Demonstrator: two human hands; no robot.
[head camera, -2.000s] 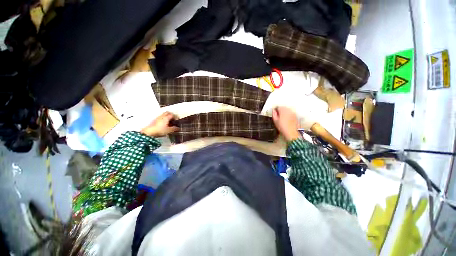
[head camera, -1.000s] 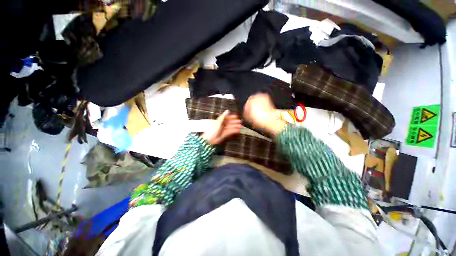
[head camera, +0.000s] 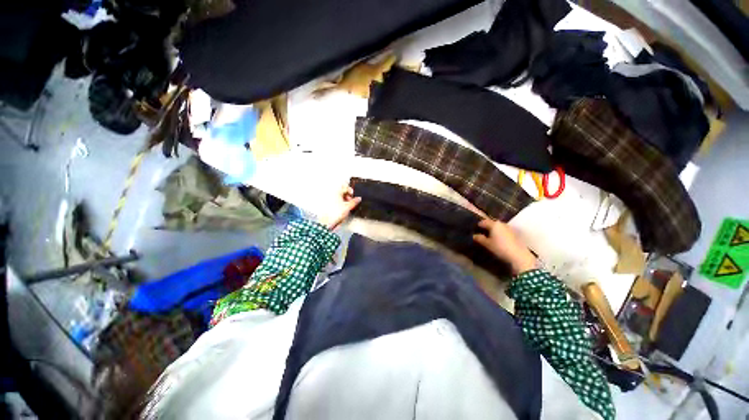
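Note:
A black cut piece (head camera: 419, 207) lies curved over a plaid piece nearest my body, with a little plaid showing along its lower edge. My left hand (head camera: 341, 207) pinches its left end. My right hand (head camera: 503, 244) holds its right end with thumb and fingers. Just beyond lies a curved plaid piece or stack (head camera: 443, 162), and beyond that a plain black curved stack (head camera: 460, 115). A pale curved strip (head camera: 386, 230) shows under the working piece, at its near side.
Scissors with red-orange handles (head camera: 553, 183) lie right of the stacks. A thick plaid pile (head camera: 632, 168) and crumpled black cloth (head camera: 657, 107) are at upper right. A wooden-handled iron (head camera: 609, 320) is at lower right. A long dark padded board (head camera: 304, 41) spans the upper left.
The hands, crossed over the stacks a second ago, are now apart at the two ends of the near piece. A black piece now covers the plaid there. The view has shifted.

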